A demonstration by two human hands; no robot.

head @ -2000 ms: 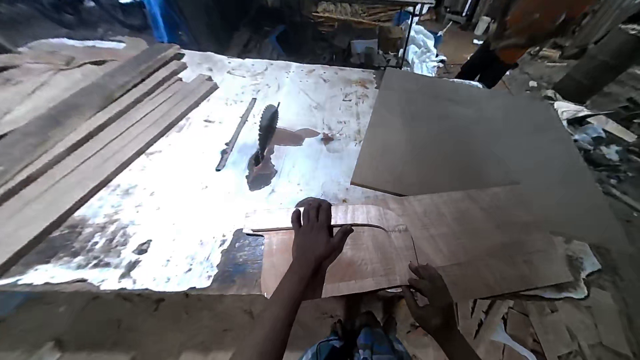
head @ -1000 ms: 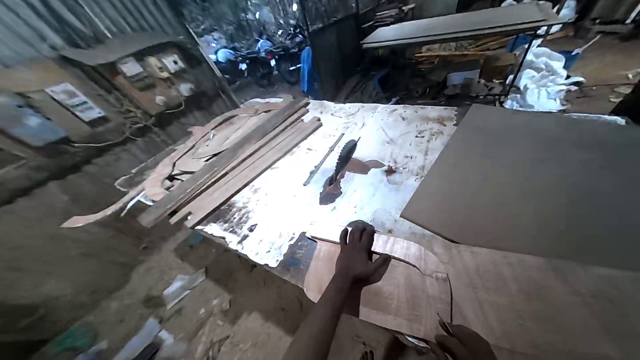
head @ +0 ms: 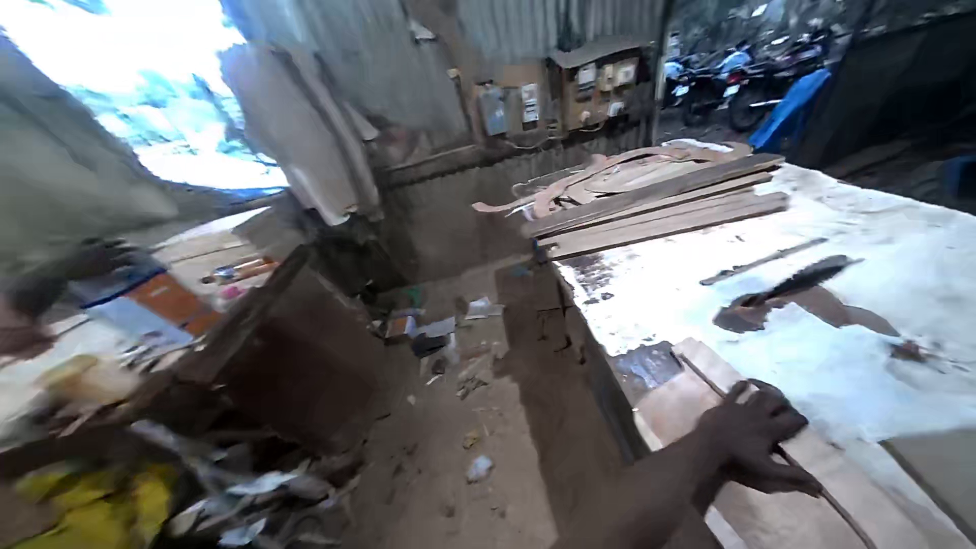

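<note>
My left hand (head: 755, 438) presses down at the near edge of the table, its fingers and thumb on either side of a long curved wooden strip (head: 700, 367). The strip lies over a pale thin wood sheet (head: 671, 408), with a dark line along its edge. My right hand is out of view. Beyond my left hand, a dark serrated object (head: 812, 276) and a thin stick (head: 762, 261) lie on the white-stained tabletop (head: 900, 244).
Long wooden boards (head: 663, 221) and curved wood offcuts (head: 625, 171) lie at the table's far left. Scraps (head: 438, 328) litter the dirt floor. A cluttered bench with a blue and orange box (head: 156, 301) stands at left, beside a blurred shape, possibly a person. Motorcycles (head: 736, 84) stand behind.
The view has swung far to the left, and my right hand has left it. My left hand stays on the curved strip.
</note>
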